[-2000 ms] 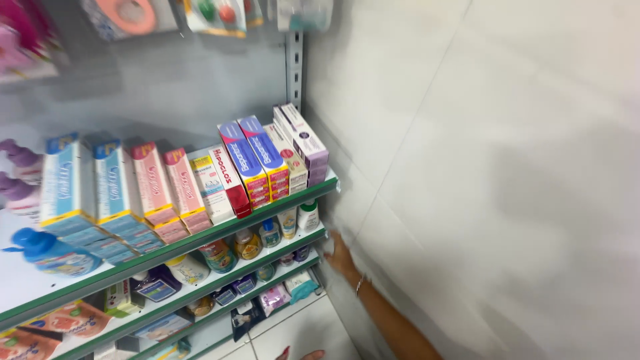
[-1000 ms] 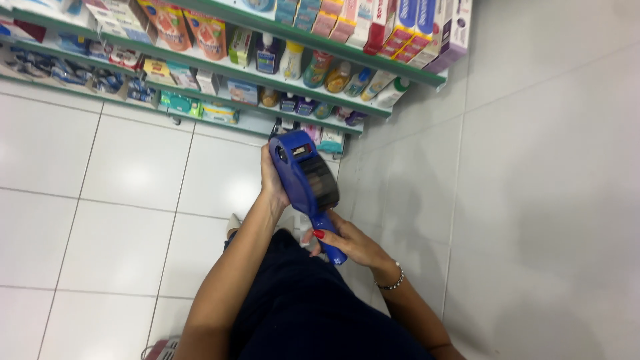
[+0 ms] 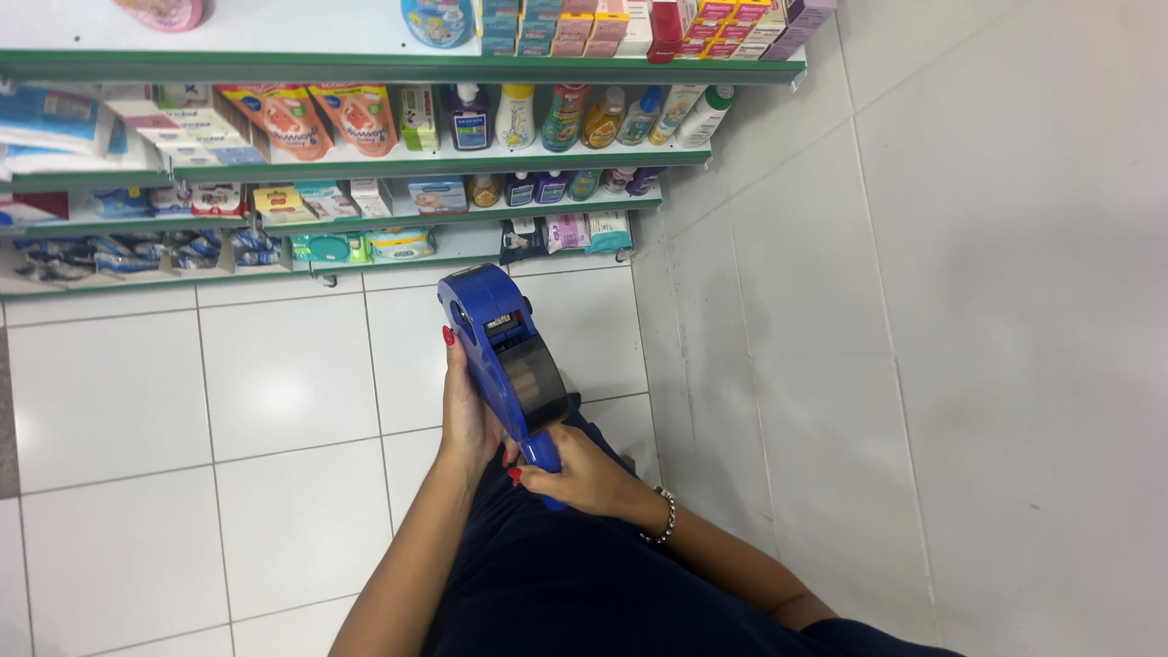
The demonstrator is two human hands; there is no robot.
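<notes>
A blue handheld price labeler (image 3: pixel 493 356) with a dark see-through roll cover is held in front of my body, its head pointing toward the shelves. My left hand (image 3: pixel 467 411) supports the side of its body, the thumb lying along the edge. My right hand (image 3: pixel 579 470) is wrapped around the lower handle, and a beaded bracelet (image 3: pixel 666 516) circles that wrist. Part of the left fingers is hidden behind the tool.
Ahead, green-edged shelves (image 3: pixel 438 166) hold bottles, pouches and cartons, with packs of wipes (image 3: pixel 401 242) on the lowest one. A pale tiled wall (image 3: pixel 821 347) rises close on the right. White floor tiles (image 3: pixel 292 365) lie below.
Two seconds ago one hand was near the shelf ends by the wall and no labeler showed. A second ago both hands held the labeler, as now. The view has swung down from the shelves.
</notes>
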